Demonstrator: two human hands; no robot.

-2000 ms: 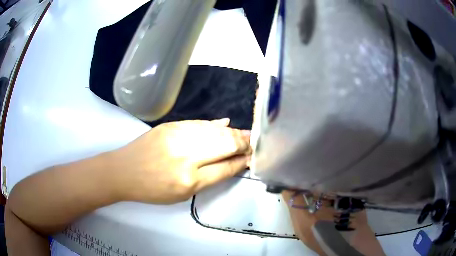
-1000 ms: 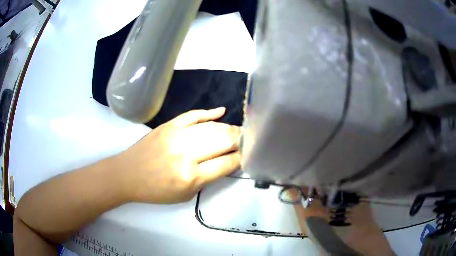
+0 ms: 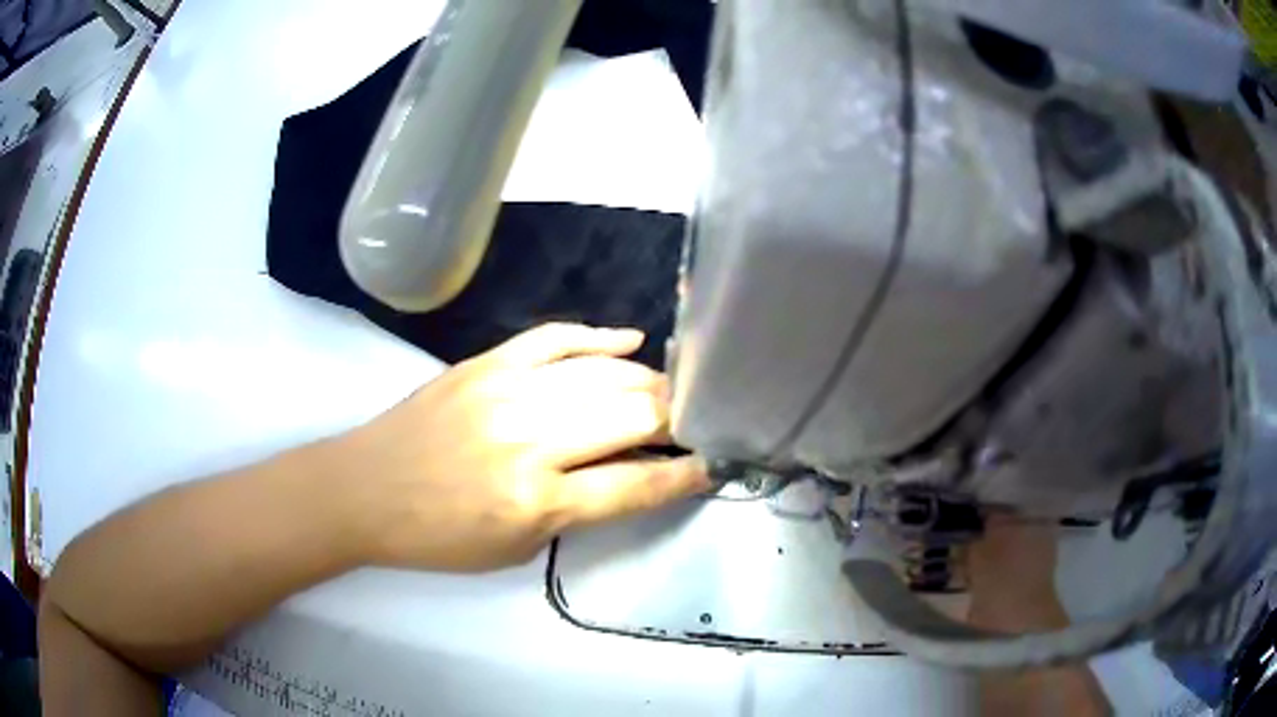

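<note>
The black fabric piece [image 3: 588, 266] lies on the white table as a wide angled band, left of and behind the sewing machine head [image 3: 798, 252]. My left hand [image 3: 490, 448] lies palm down on the fabric's near edge, its fingertips reaching to the machine head, partly hidden by it. My right hand is mostly hidden behind the machine head's front; only part of the hand or wrist [image 3: 1015, 581] shows below it, so its fingers cannot be seen. The needle area is hidden by the head and small metal parts.
A rounded grey-white tube, perhaps the lamp [image 3: 448, 168], hangs over the fabric. The bed cover [image 3: 700, 588] has a dark curved outline. Ruler markings [image 3: 266, 679] run along the front edge. A curved grey bar [image 3: 980, 644] crosses at the lower right.
The view has shifted, so the machine head appears further left and more of its right side shows. My left hand stays on the fabric in nearly the same place. My right hand stays mostly hidden.
</note>
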